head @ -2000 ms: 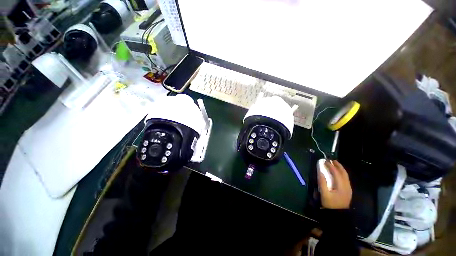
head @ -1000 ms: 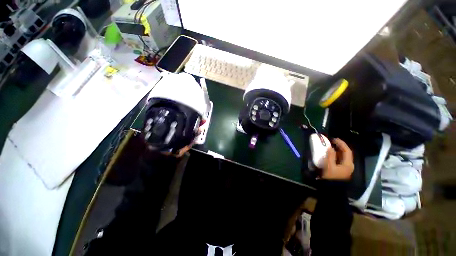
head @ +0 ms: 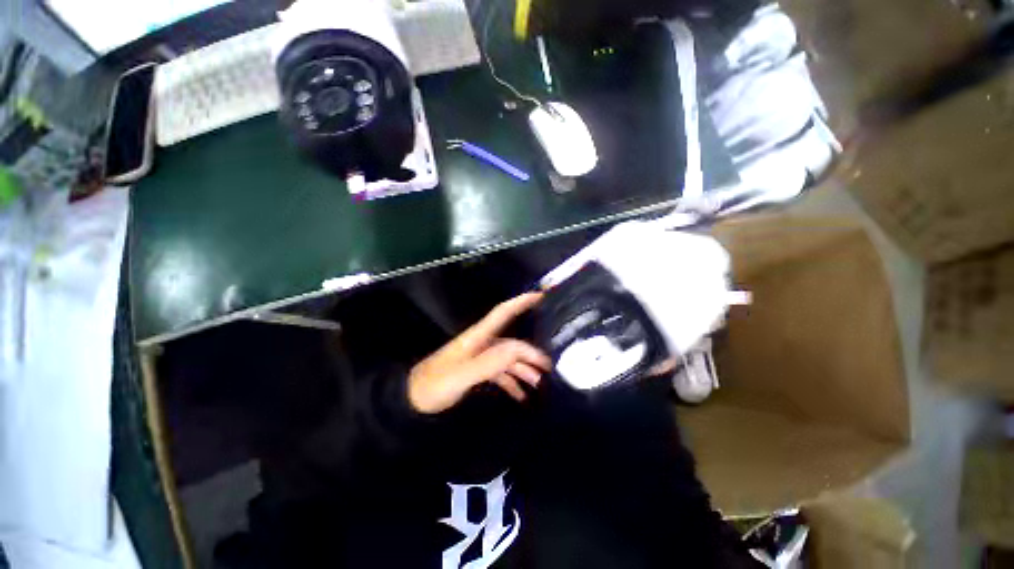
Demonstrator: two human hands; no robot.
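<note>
A white PTZ camera [head: 678,283] with a black ball head is off the bench's front edge, tilted, beside the open carton. A glaring white patch shows on its head. My right hand [head: 664,365] is mostly hidden behind this camera; only a bit of skin shows at its lower side, and it supports the camera. My left hand [head: 473,365] is at the left of the black head, fingers apart, fingertips close to it; whether they touch is unclear. A second PTZ camera [head: 331,95] stands on the green bench, with a small purple-pink piece [head: 356,183] below it.
The mouse [head: 564,139] and blue tweezers [head: 493,160] lie right of the standing camera. The keyboard [head: 222,83] and smartphone [head: 131,122] are at the upper left. An open cardboard box [head: 817,372] is right of the held camera, with white parts [head: 767,122] above it.
The view has swung right. One camera has left the bench's left part and is now held near the carton. My right hand has let go of the mouse. My left hand now shows clearly.
</note>
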